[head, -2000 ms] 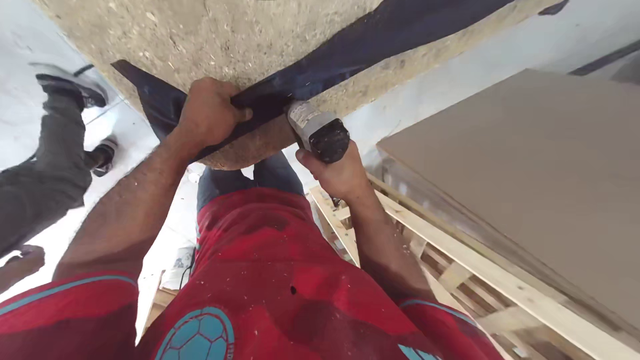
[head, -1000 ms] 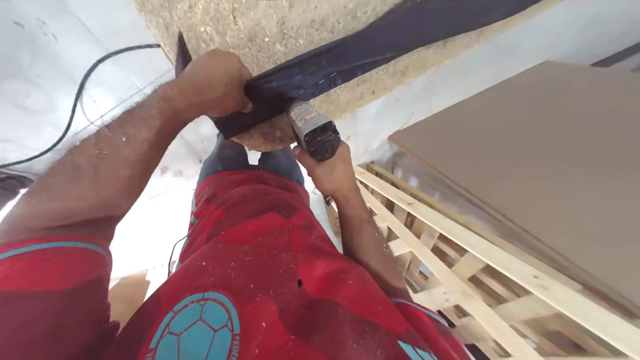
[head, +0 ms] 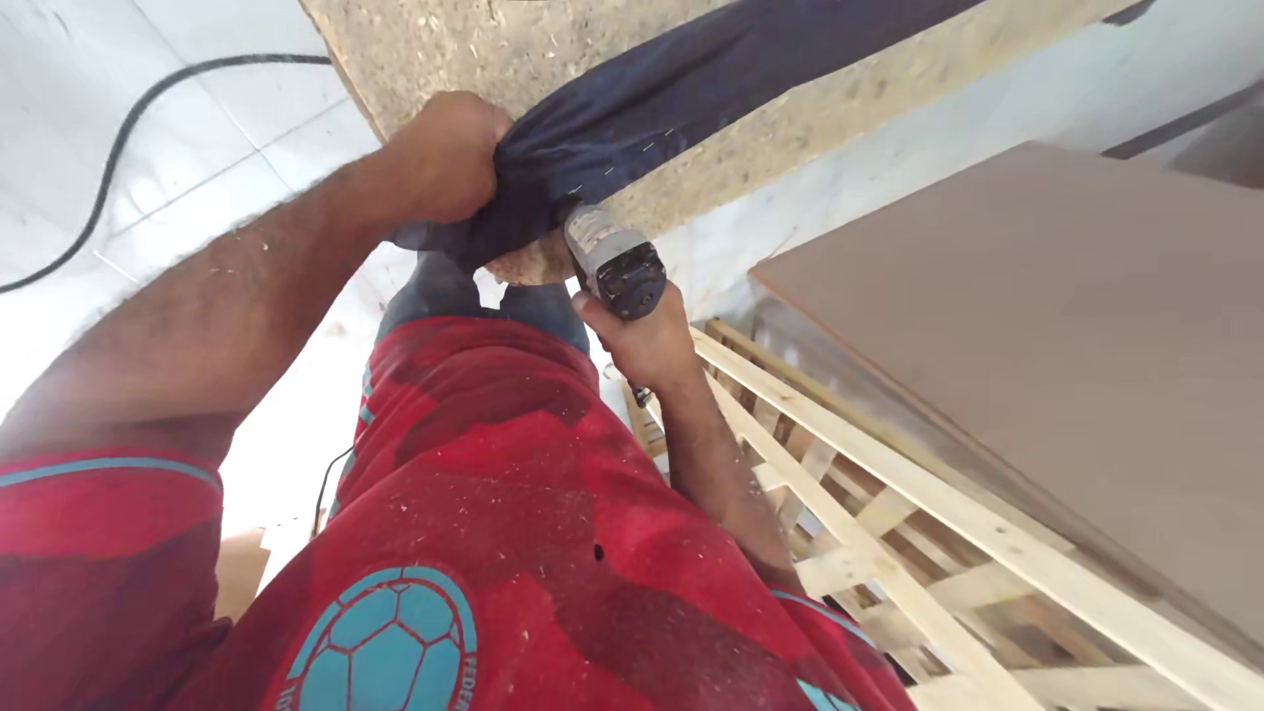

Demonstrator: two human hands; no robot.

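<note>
Dark blue fabric lies along the edge of a speckled foam or chipboard slab, with several staples in a row on it. My left hand grips a bunched part of the fabric near the slab's corner. In my right hand is a pneumatic stapler, grey with a black end cap; its nose meets the fabric just right of my left hand. The nose tip itself is partly hidden.
Wooden frames of pale slats stand at the lower right, beside a large brown board. A black hose curves over the tiled floor at the left.
The fabric end that stuck out left of my left hand is now gathered in and beneath it. The person at the left two seconds ago is out of view. My right hand still holds the stapler.
</note>
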